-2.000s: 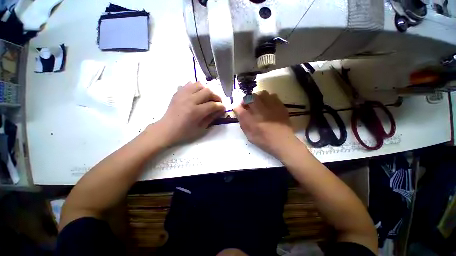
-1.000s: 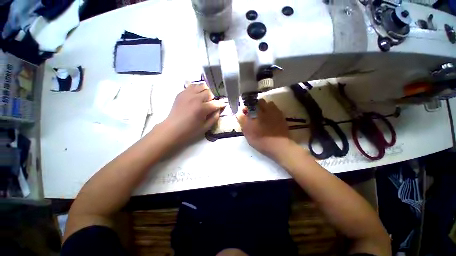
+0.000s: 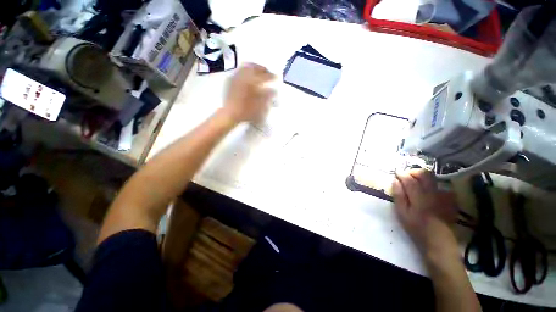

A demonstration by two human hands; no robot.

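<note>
The white sewing machine (image 3: 454, 122) stands at the right. My right hand (image 3: 424, 204) rests by the needle area at the right of the bed plate (image 3: 381, 149); whether it holds anything is hidden. My left hand (image 3: 250, 91) is raised over the table at the upper left, blurred, between the black-and-white cut piece (image 3: 218, 55) and the stack of dark fabric rectangles (image 3: 312, 74), whose top one shows a grey face. Whether it holds anything cannot be told. Pale white pieces (image 3: 259, 131) lie below it, blurred.
Black-handled scissors (image 3: 486, 250) and red-handled scissors (image 3: 528, 262) lie right of my right hand. A red basket (image 3: 433, 38) stands behind the machine. A box (image 3: 160, 42), a second machine (image 3: 85, 70) and a lit screen (image 3: 32, 94) are at the left.
The view has swung to the left. My left hand has left the needle area and moved left to near the stack. My right hand stays by the needle.
</note>
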